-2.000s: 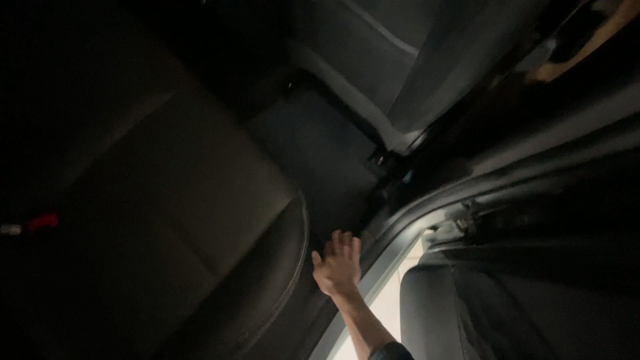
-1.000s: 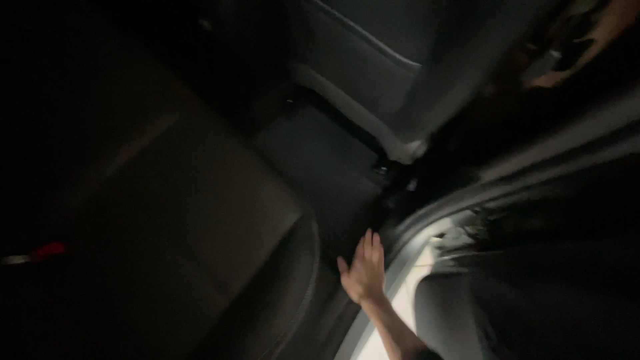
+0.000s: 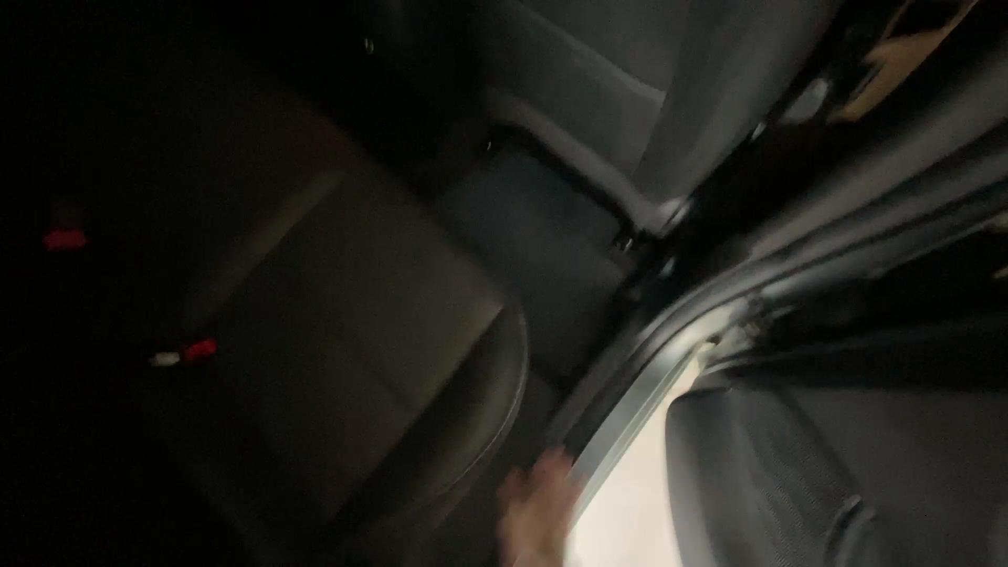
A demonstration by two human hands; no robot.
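My right hand (image 3: 539, 504), blurred by motion, is at the bottom middle of the head view, cut off by the lower edge. Its fingers are spread and nothing shows in them. It is beside the metallic door sill (image 3: 622, 429) of a car, to the right of the rounded side of a dark seat cushion (image 3: 465, 425); whether it touches the sill I cannot tell. Beyond it lies a dark floor mat (image 3: 535, 244) in the footwell, below a grey seat back (image 3: 583, 87). My left hand is out of view.
Red seat-belt buckles (image 3: 199, 348) show at the left of the seat. The door-frame seal (image 3: 709, 283) curves up to the right. A dark grey fabric-like surface (image 3: 756, 472) fills the lower right beside a bright strip of ground (image 3: 630, 512). Much of the left is in deep shadow.
My right hand has moved back from the far part of the sill toward the bottom edge. The view has shifted, bringing a second red buckle in at the left.
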